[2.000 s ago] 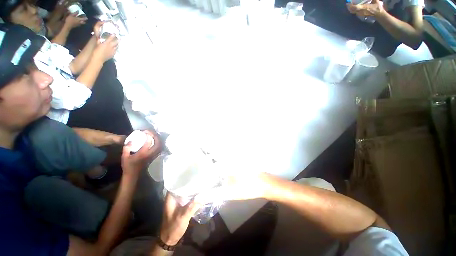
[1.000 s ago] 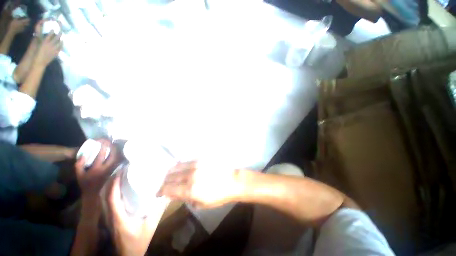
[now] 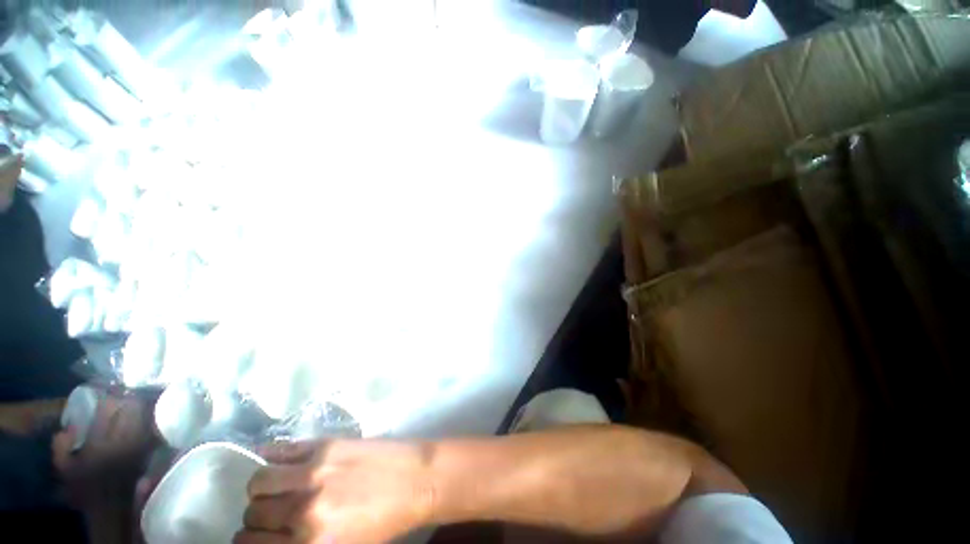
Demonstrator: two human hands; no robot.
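A white cup point(image 3: 202, 499) with its round open mouth up is at the lower left, cut off by the bottom edge. My right hand point(image 3: 330, 491) reaches in from the right, its fingers curled against the cup's right side; its lower part is cut off. I cannot make out my left hand. More white cups point(image 3: 183, 413) lie just above, beside crinkled clear plastic film point(image 3: 319, 420). Glare hides detail.
Long white cup stacks point(image 3: 96, 80) lie at the far left of the glaring white table point(image 3: 500, 308). Bagged cups point(image 3: 568, 106) stand near its far right edge. Brown cartons point(image 3: 745, 351) fill the right side. Another person's hand point(image 3: 106, 438) holds a white cup at the left.
The view has swung right and down. The cup and my right hand now appear lower and further left. My left hand, seen earlier at the cups, no longer shows.
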